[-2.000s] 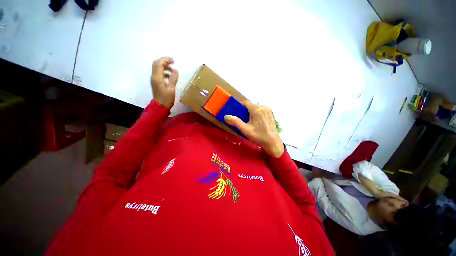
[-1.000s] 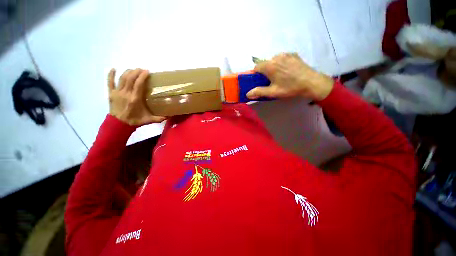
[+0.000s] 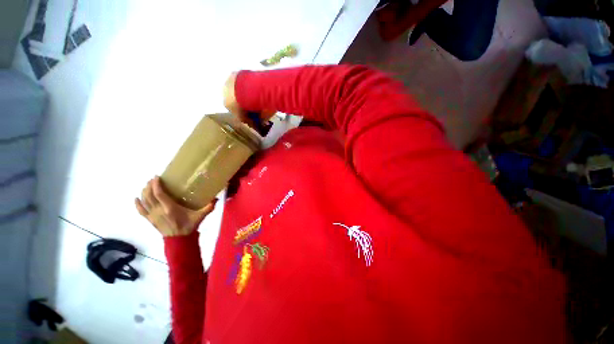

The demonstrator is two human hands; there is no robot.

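A brown shipping carton (image 3: 205,161) is held tilted at the table's near edge, against the red shirt. A shiny strip of clear tape runs along its face. My left hand (image 3: 169,209) grips the carton's lower left end, fingers over the edge. My right hand (image 3: 232,97) is at the carton's upper end, mostly hidden by the red sleeve. A small dark blue part of the tape dispenser (image 3: 258,122) shows beneath the right hand. The rest of it and the right fingers are hidden.
A black strap bundle (image 3: 113,261) lies on the white table (image 3: 145,87) at lower left, with another dark item (image 3: 44,314) beyond. A small yellow-green item (image 3: 280,55) lies near the table's edge. Grey-white stacks (image 3: 17,154) stand at far left. Cluttered items are at the right.
The carton has turned from level to slanted. My right hand has moved with the dispenser from beside the carton's right end to its upper end. The view has rotated.
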